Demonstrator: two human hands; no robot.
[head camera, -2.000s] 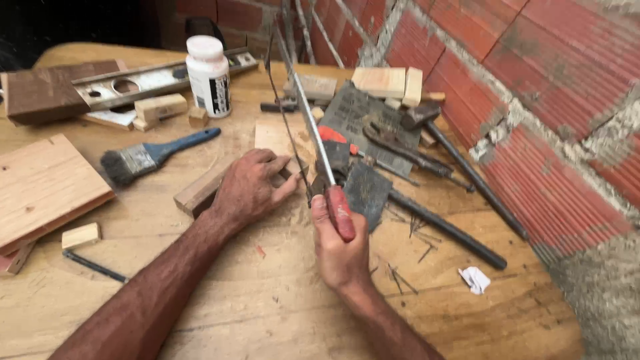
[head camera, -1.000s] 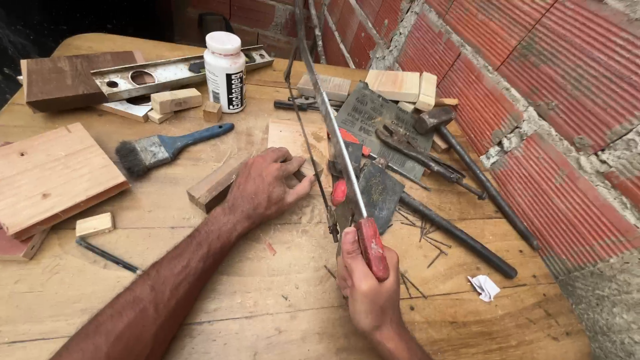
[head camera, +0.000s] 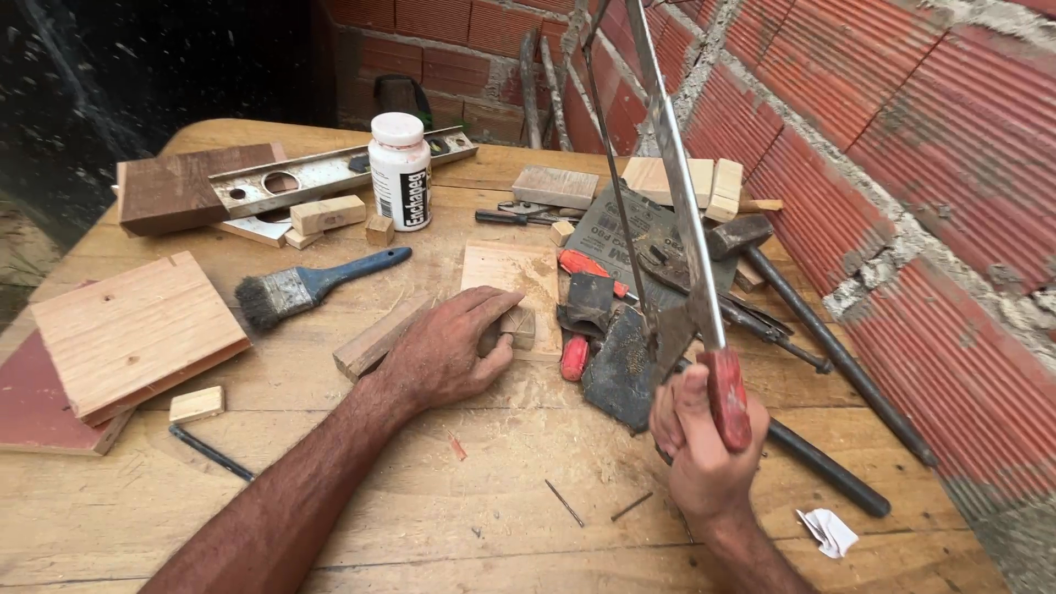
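In the head view my right hand (head camera: 701, 445) grips the red handle of a hacksaw (head camera: 686, 190), whose frame points up and away, blade on its left side. The saw is raised above sandpaper (head camera: 610, 227) and a dark cloth-like piece (head camera: 619, 371). My left hand (head camera: 454, 342) grips a small wood block (head camera: 520, 324) between thumb and fingers, over a thin light board (head camera: 503, 264) strewn with sawdust. Under and beside that hand lies a longer wood strip (head camera: 379, 334). A red-handled tool (head camera: 575, 356) lies just right of the board.
A paintbrush (head camera: 313, 285), a white plastic bottle (head camera: 400, 173) and a metal level (head camera: 313, 177) lie or stand at the left back. Boards (head camera: 136, 330) are stacked at left. A hammer (head camera: 825, 338) and pliers (head camera: 726, 305) lie at right, near the brick wall (head camera: 932, 165). Nails (head camera: 564, 502) lie in front.
The camera view has shifted somewhat. My right hand still grips the hacksaw, and my left hand stays by the light board; the wood block between its fingers shows more plainly now.
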